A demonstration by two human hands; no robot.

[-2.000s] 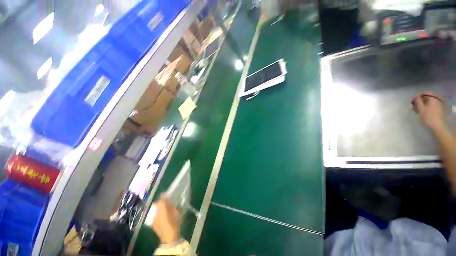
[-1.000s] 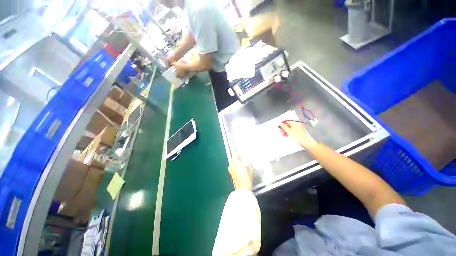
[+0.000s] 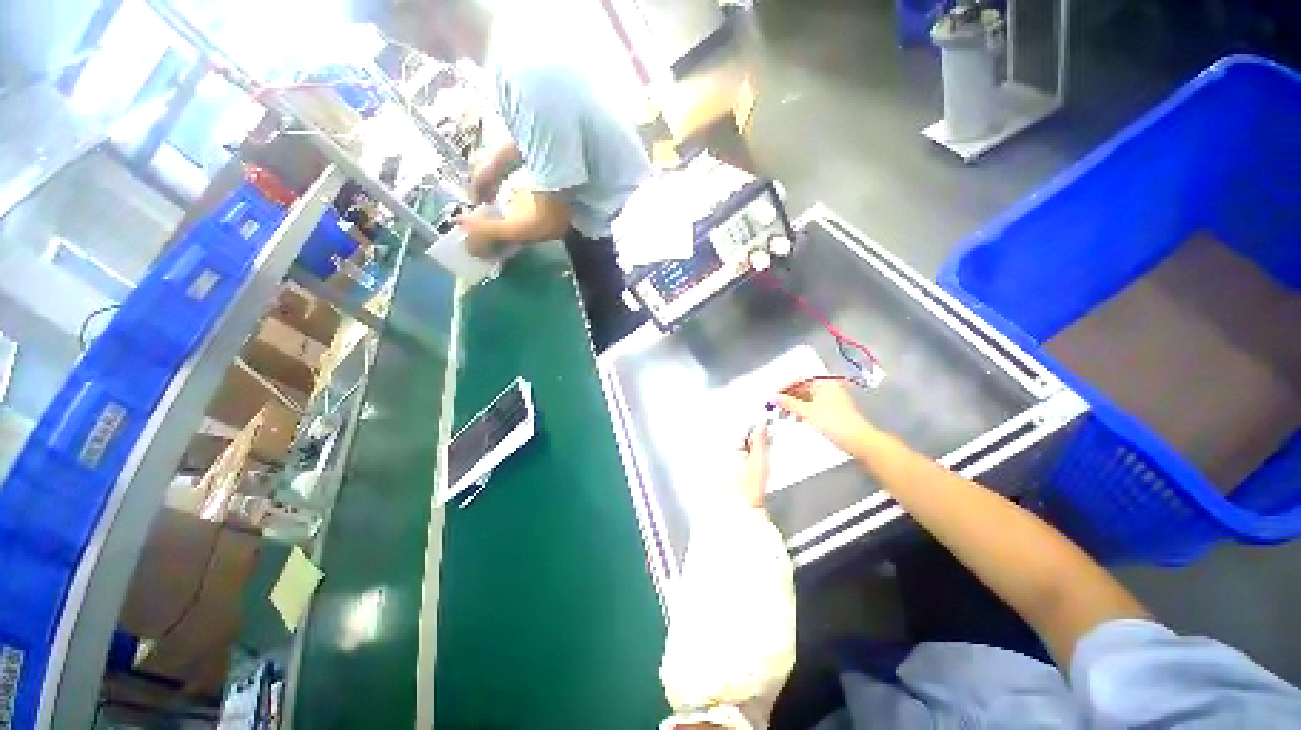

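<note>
A solar panel (image 3: pixel 816 454) lies with its plain white back up on the grey test table (image 3: pixel 935 414). My right hand (image 3: pixel 825 411) is over the panel and pinches the end of the red and black test leads (image 3: pixel 816 317). My left hand (image 3: pixel 756 464), below a pale yellow sleeve cover, is at the panel's left part with fingertips close to the right hand's. Whether it grips the short panel cable is too small to tell. The leads run from the instrument (image 3: pixel 713 257) past a small white connector (image 3: pixel 868 375).
Another solar panel (image 3: pixel 490 439) lies dark side up on the green conveyor belt (image 3: pixel 549 571). A person (image 3: pixel 564 136) stands further along the belt. A blue crate (image 3: pixel 1141 492) is at the right. Blue bins (image 3: pixel 107 428) and a yellow note (image 3: pixel 296 588) are at the left.
My left hand has moved from the table's left edge in over the white panel, to beside my right hand. Earlier it was over the belt with a pale flat thing. The view has swung right.
</note>
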